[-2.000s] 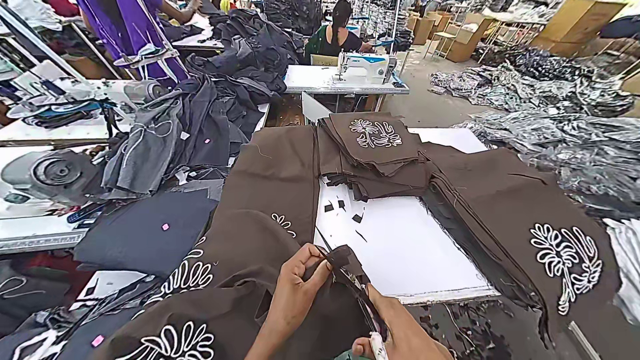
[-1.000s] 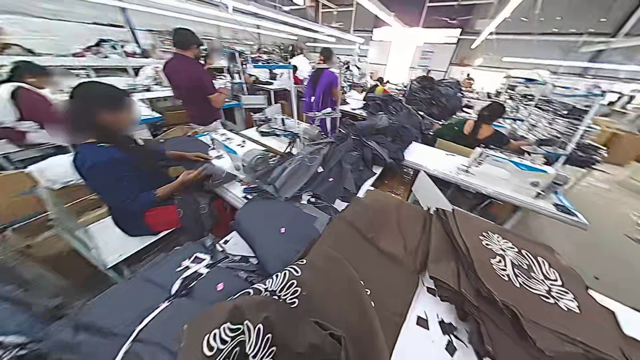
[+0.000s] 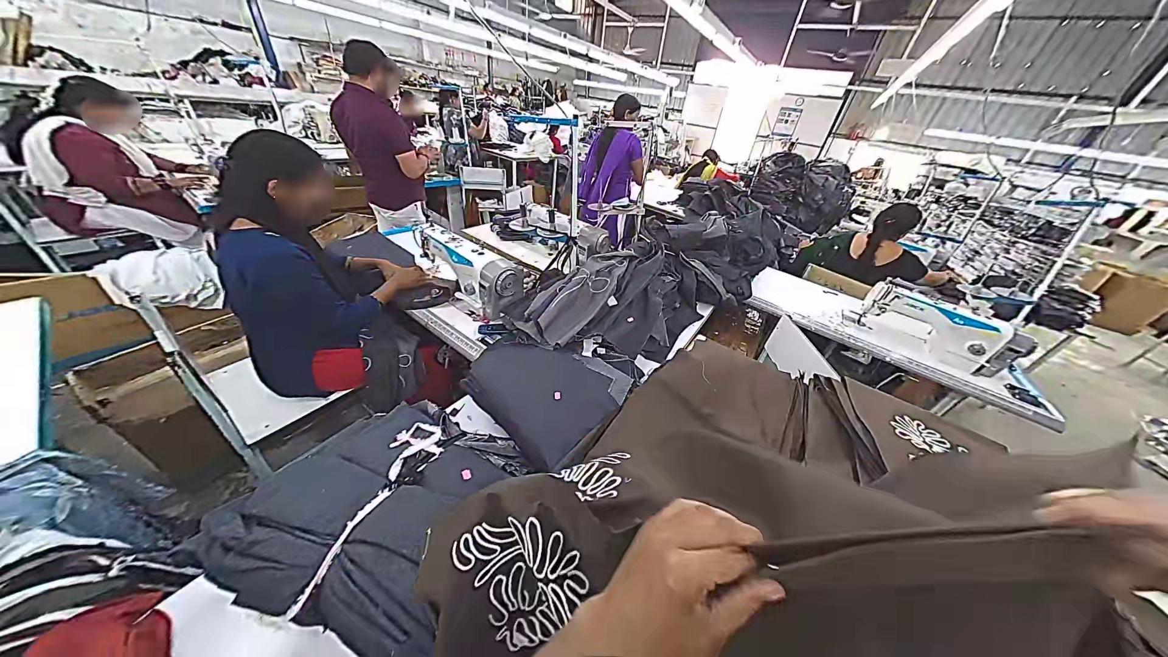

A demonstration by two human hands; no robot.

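Note:
A brown fabric panel (image 3: 912, 584) is stretched between my two hands at the lower right. My left hand (image 3: 680, 579) pinches its folded edge between thumb and fingers. At the right border my right hand (image 3: 1109, 538), blurred and partly cut off, grips the other end of that edge. Beside my left hand lies brown cloth with a white looped embroidered motif (image 3: 525, 584). Behind my hands are more brown panels (image 3: 730, 392), one bearing another white motif (image 3: 922, 433). No scissors show in the present view.
Dark grey fabric bundles (image 3: 338, 520), one tied with a white strip, lie to the left. A person in blue (image 3: 292, 292) sits at a sewing machine (image 3: 470, 265). Another sewing machine (image 3: 949, 319) stands on a white table at the right. Grey garments (image 3: 611, 292) are heaped behind.
Two seconds ago both hands were close together on the cloth, with a scissors-like tool at my right hand; now they are far apart, stretching a brown panel. The view has swung left and up.

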